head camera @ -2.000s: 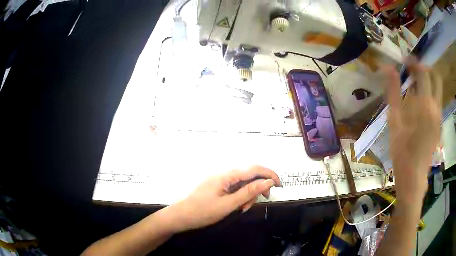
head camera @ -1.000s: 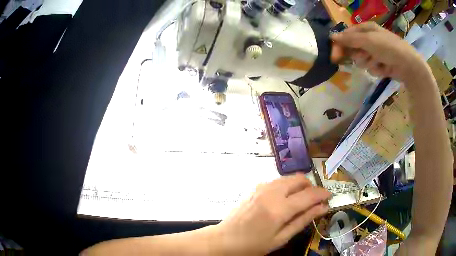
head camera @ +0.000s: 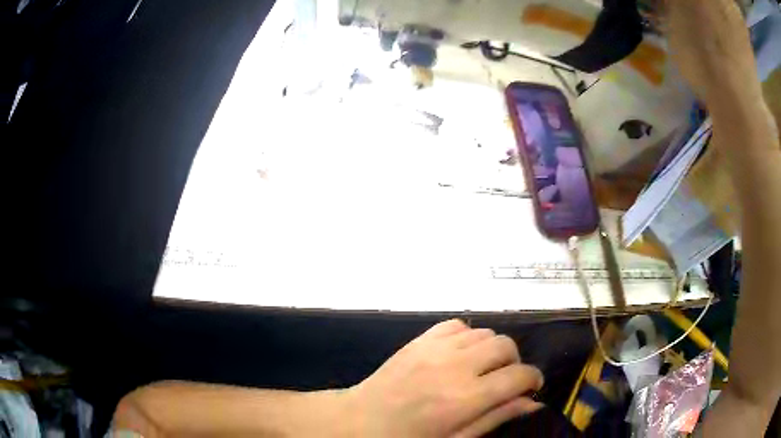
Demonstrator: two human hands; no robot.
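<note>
My left hand (head camera: 458, 381) is just in front of the table's front edge, over dark cloth, its fingers loosely curled; whether it holds anything is unclear. My right hand (head camera: 702, 34) is at the top right beside the machine's black band, its fingers cut off by the picture's edge. The off-white sewing machine head (head camera: 479, 19) is cut off at the top. Glare hides the needle area. Large black cloth (head camera: 94, 162) covers the left side and hangs along the front of the white table (head camera: 342, 248).
A phone (head camera: 557, 162) with a lit screen lies right of the machine, its white cable (head camera: 593, 312) hanging over the front edge. Papers (head camera: 672, 192) are at the right. A pale roll (head camera: 638, 338) and clear plastic bag (head camera: 681, 398) are below the table's right end.
The view has shifted, so the machine and phone appear higher. My left hand has moved from the phone's lower end to in front of the table edge. My right hand is now partly out of view.
</note>
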